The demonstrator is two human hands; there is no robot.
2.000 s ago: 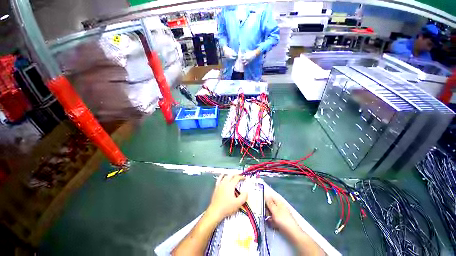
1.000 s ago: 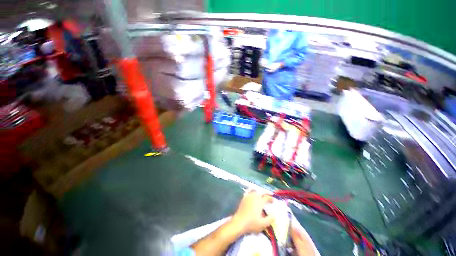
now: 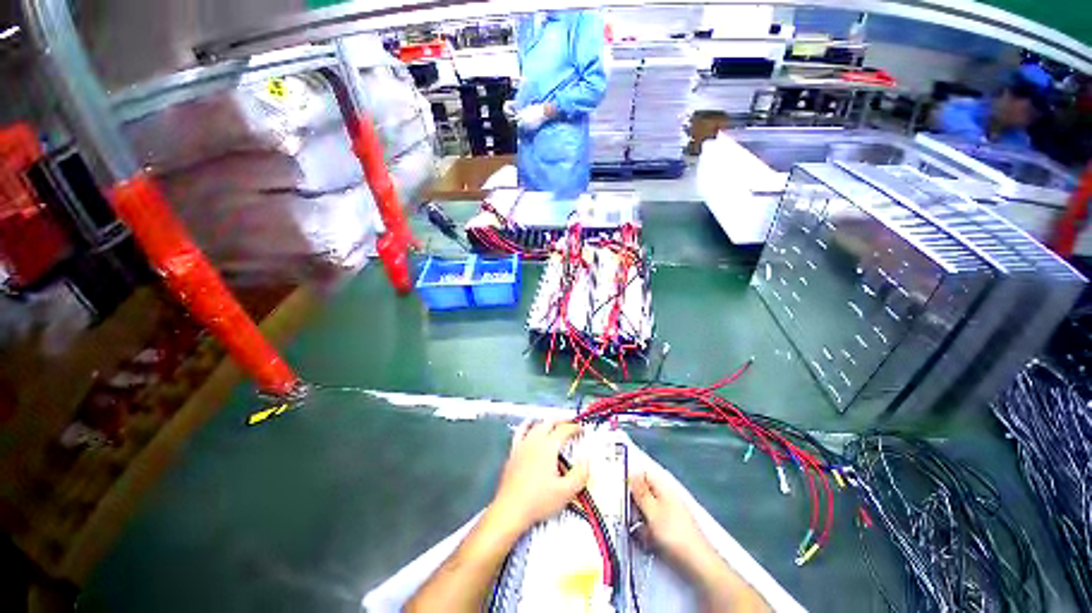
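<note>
A long silver-white power module point(image 3: 553, 553) with a yellow patch lies on a white sheet point(image 3: 707, 545) at the bottom centre. My left hand point(image 3: 541, 469) lies over its upper left part, fingers curled on red and black power leads point(image 3: 596, 527) that run down the module's top. My right hand point(image 3: 662, 509) is at the module's right edge, beside a thin black cable point(image 3: 624, 515); its fingertips are partly hidden, so I cannot tell what it grips. More red and black leads point(image 3: 730, 417) lie fanned beyond the module.
Wired modules point(image 3: 593, 293) stand beyond the work, beside a blue parts bin point(image 3: 469, 285). Metal enclosure panels point(image 3: 862, 281) stand at right, with black cable coils point(image 3: 946, 515) nearer. A yellow-black cutter point(image 3: 271, 412) lies by the red-wrapped post point(image 3: 198, 281). A person in blue point(image 3: 559, 96) stands opposite.
The view swung left a second ago and has swung back. The person opposite has turned and shifted slightly left since the first frame. My hands remain at the module.
</note>
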